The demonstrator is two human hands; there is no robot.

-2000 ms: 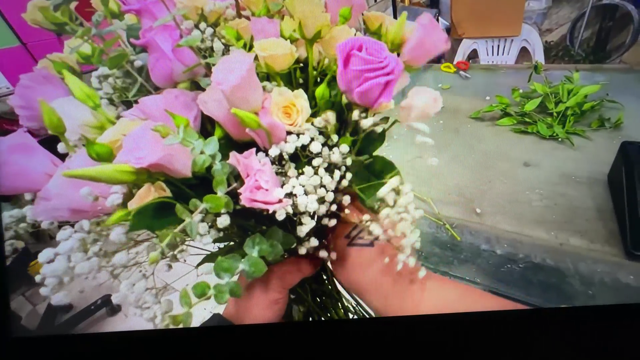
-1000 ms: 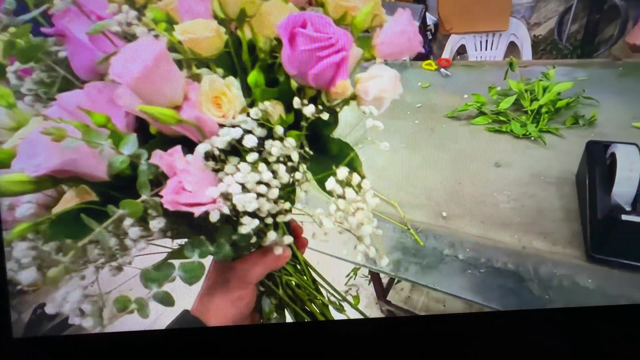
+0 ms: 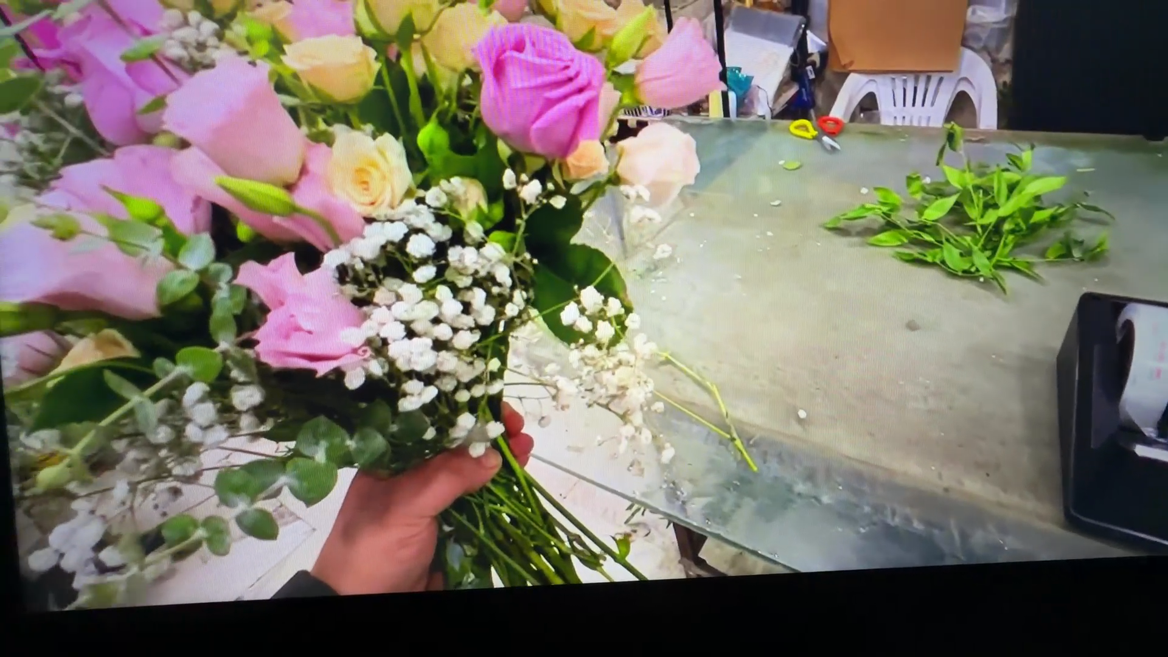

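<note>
My left hand [image 3: 411,511] is closed around the gathered green stems [image 3: 529,520] of a large bouquet, at the lower middle of the view. The bouquet fills the left half: a purple-pink rose [image 3: 540,89], a cream rose [image 3: 368,172], a blush rose [image 3: 657,162], pink lisianthus-like blooms [image 3: 306,315] and round-leaved eucalyptus [image 3: 319,461]. White baby's breath [image 3: 429,310] covers its front. One baby's breath sprig [image 3: 607,365] lies at the table's left edge, its cut stem ends pointing right. My right hand is out of view.
A grey worktable [image 3: 821,347] spans the right side. On it are a pile of leafy green sprigs [image 3: 981,214], scissors with red and yellow handles [image 3: 817,130], and a black tape dispenser [image 3: 1095,411] at the right edge. Behind stand a white plastic chair [image 3: 917,96] and a cardboard box [image 3: 894,32].
My right hand and forearm, at the stems two seconds ago, have left the view. My left hand keeps its hold on the bouquet. The tape dispenser now shows more fully.
</note>
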